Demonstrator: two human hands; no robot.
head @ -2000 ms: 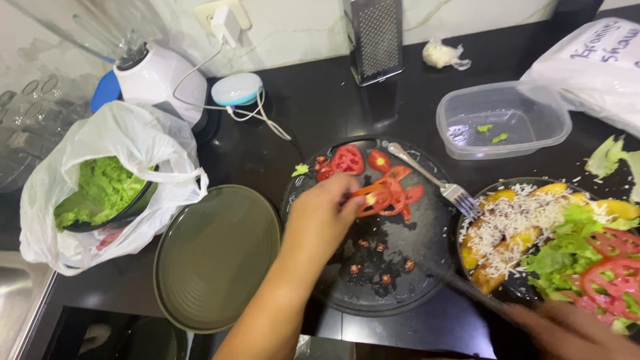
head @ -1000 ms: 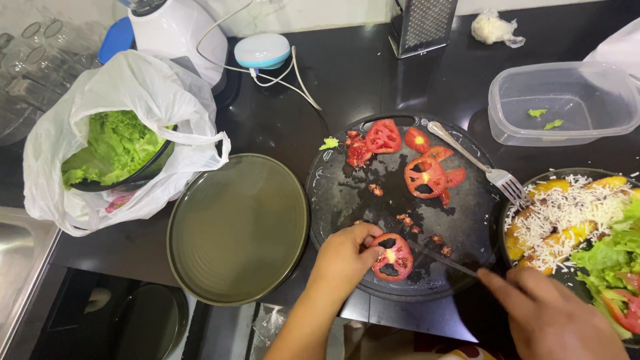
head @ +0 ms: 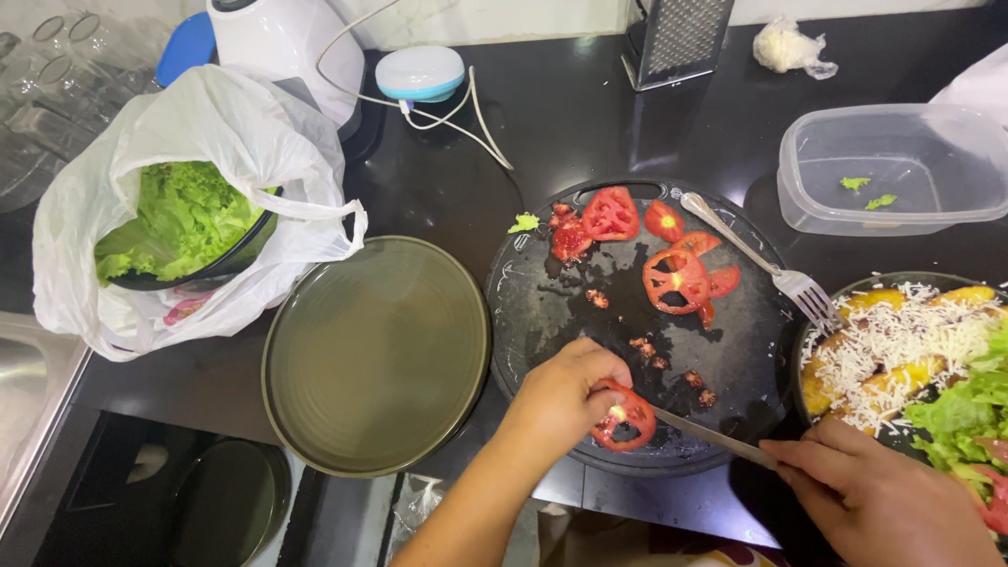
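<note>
A tomato slice with hollow seed pockets (head: 624,421) is pinched between the thumb and fingers of my left hand (head: 563,398), over the near edge of a round black board (head: 543,315). My right hand (head: 882,488) holds a table knife (head: 717,439), its tip touching the slice's right side. Farther back on the board lie another hollowed slice (head: 676,280), a full slice (head: 611,213), smaller tomato pieces and scattered seedy pulp. A metal fork (head: 768,268) rests with its handle on the board and its tines on a plate of fried plantain-like pieces and grated cheese (head: 906,346).
An olive-green plate (head: 374,354) stands left of the board. Beyond it are a plastic bag (head: 307,150) around a bowl of lettuce (head: 185,228) and a white-blue device with a cable (head: 420,75). A box grater (head: 681,39) and a clear plastic container (head: 898,169) stand behind.
The left hand has moved from the slices at the back of the board to its near edge, where it holds a slice. The knife now touches that slice. The view has shifted.
</note>
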